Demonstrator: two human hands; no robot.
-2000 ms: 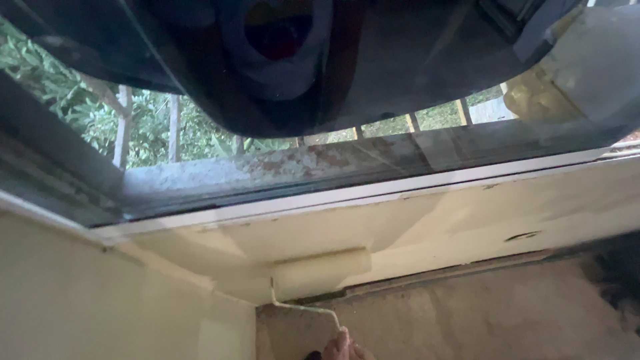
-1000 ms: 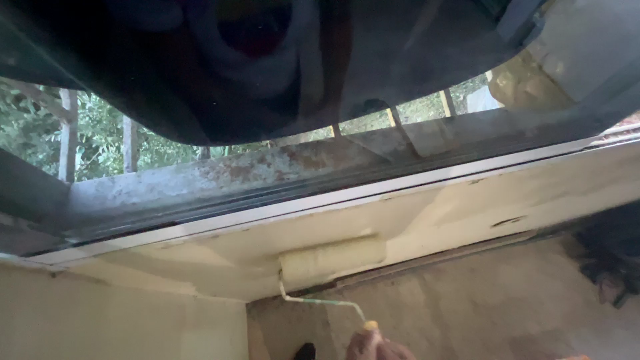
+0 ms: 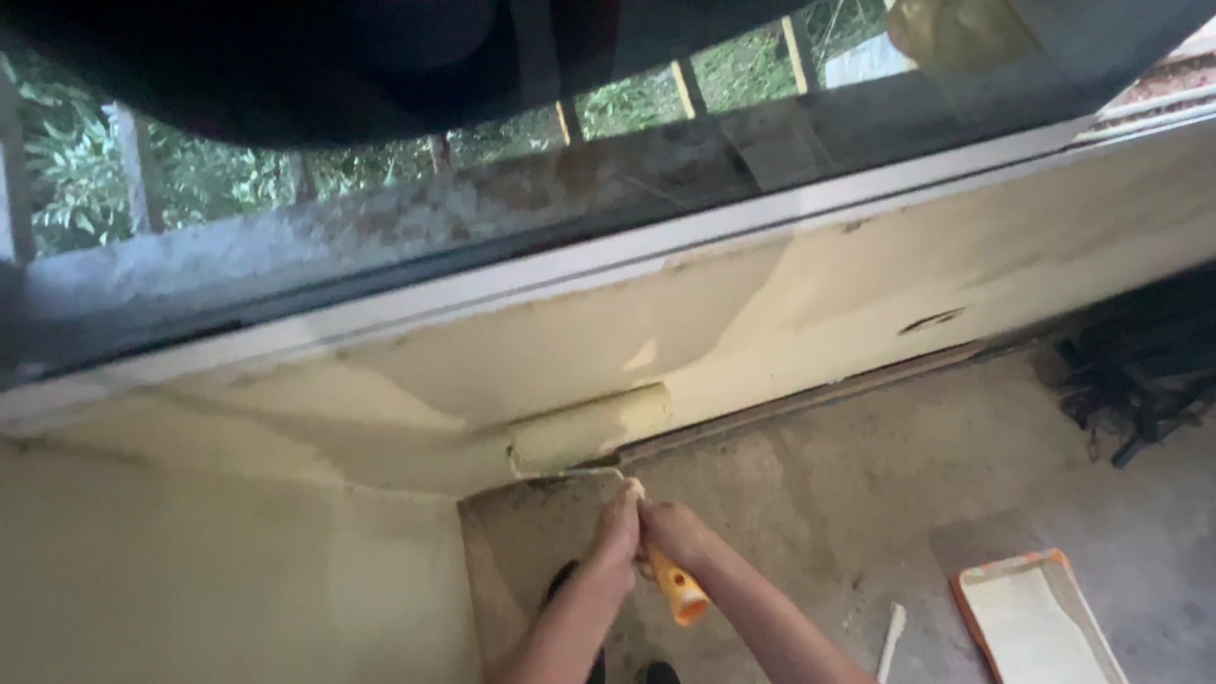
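A paint roller [image 3: 591, 427] lies against the lower part of the cream wall [image 3: 741, 294] under the window, just above the floor. Its bent wire frame runs down to an orange plastic handle [image 3: 680, 591]. Both hands are closed around that handle: my left hand [image 3: 619, 532] on the left side, my right hand [image 3: 676, 534] beside and touching it. The fingers partly hide the upper handle.
An orange paint tray [image 3: 971, 608] holding pale paint sits on the floor at lower right, with a thin pale stick [image 3: 891, 642] left of it. Dark items [image 3: 1140, 389] lie by the wall at right. A side wall [image 3: 228, 570] meets the window wall at left. My shoes show below.
Both forearms, the orange handle and the paint tray have come into view as the view shifted. The roller remains low on the wall.
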